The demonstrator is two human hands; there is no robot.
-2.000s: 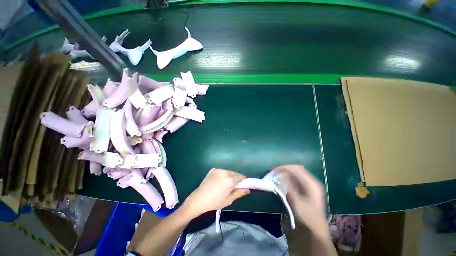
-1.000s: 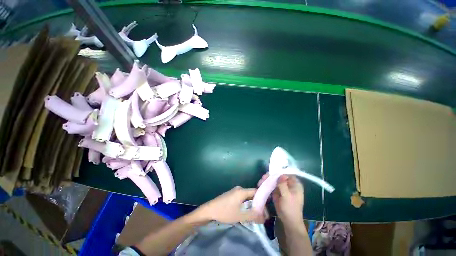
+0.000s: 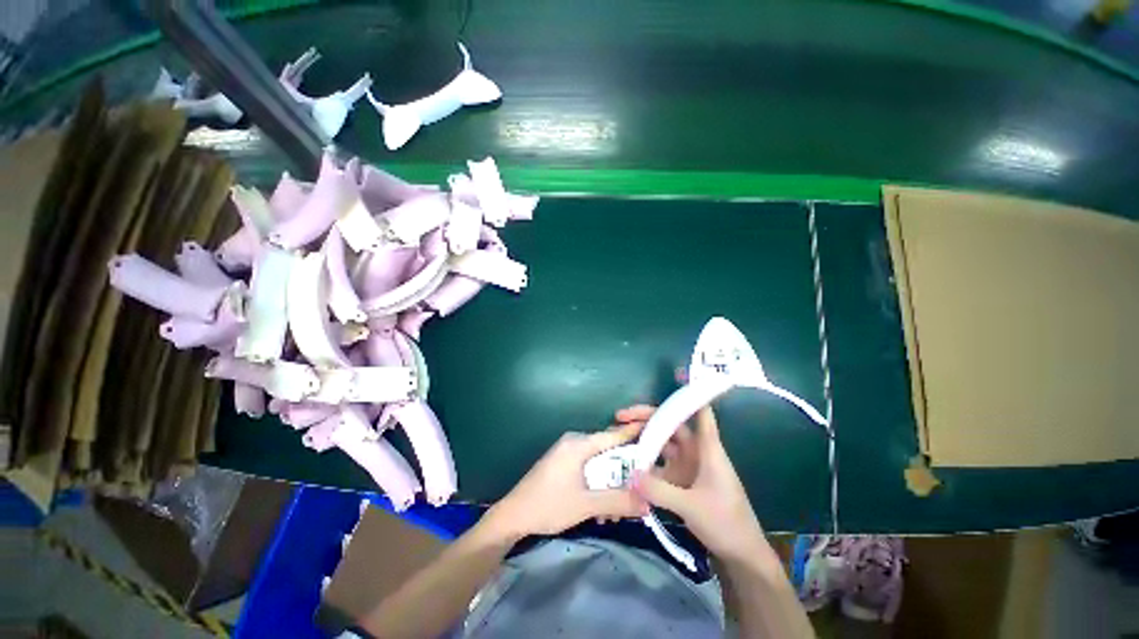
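Note:
A white eared headband shell [image 3: 681, 412] is held above the bench's front edge, tilted, with one ear at the upper right and the other at the lower left between the hands. Its white side faces up, so I cannot tell whether a pink cover is on its far side. My left hand [image 3: 568, 484] grips it near the lower ear, fingers partly beneath it. My right hand [image 3: 702, 481] holds it from the right, thumb near the lower ear. A heap of pale pink curved covers [image 3: 306, 306] lies on the bench to the left.
Brown cardboard dividers [image 3: 106, 300] stand at far left. A cardboard sheet [image 3: 1037, 337] lies at right. Beyond the green rail, white eared parts [image 3: 440, 107] lie on the conveyor [image 3: 749, 94]. A metal post [image 3: 237, 81] crosses the upper left. A blue crate [image 3: 290, 549] is below the bench.
The headband has been turned so its white side shows instead of the pink strip seen earlier. Both hands have shifted their grip, the right hand now nearer the lower ear.

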